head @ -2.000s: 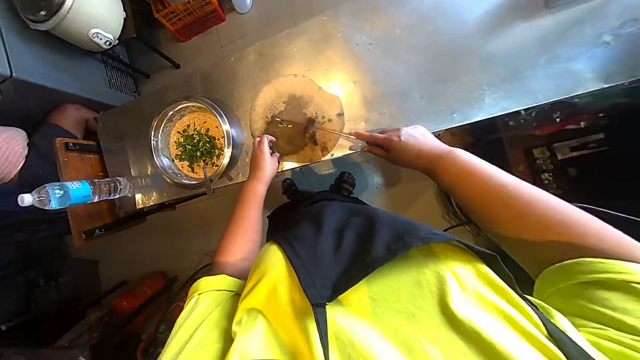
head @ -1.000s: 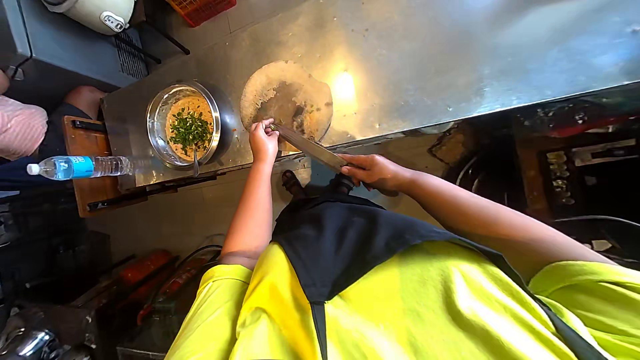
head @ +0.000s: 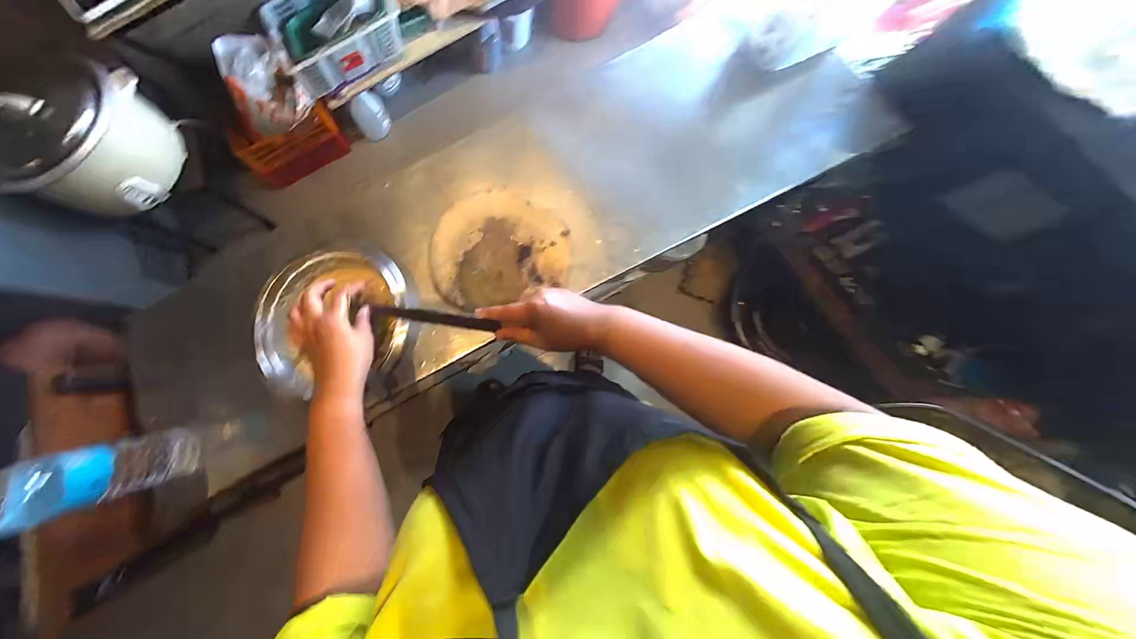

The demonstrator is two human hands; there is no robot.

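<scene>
My right hand point(head: 555, 319) grips the handle of a knife point(head: 435, 318), whose dark blade points left over the rim of a metal bowl point(head: 266, 333). My left hand point(head: 333, 333) is over that bowl with its fingers spread, close to the blade's tip; blur hides whether anything is between the fingers. Part of an orange-brown mixture point(head: 359, 275) shows in the bowl. Right of the bowl, a round chopping board point(head: 453, 226) with dark wet patches and bits on it lies on the metal counter point(head: 666, 177).
A clear plastic bottle with a blue label point(head: 89, 475) is at the lower left. A rice cooker point(head: 133, 151) stands at the upper left, near an orange plastic basket point(head: 293, 146) and a white crate point(head: 351, 67). The counter's front edge runs diagonally before me.
Both hands and the knife have moved left from the chopping board; my left hand is now over the bowl, the blade at its rim. The view has shifted.
</scene>
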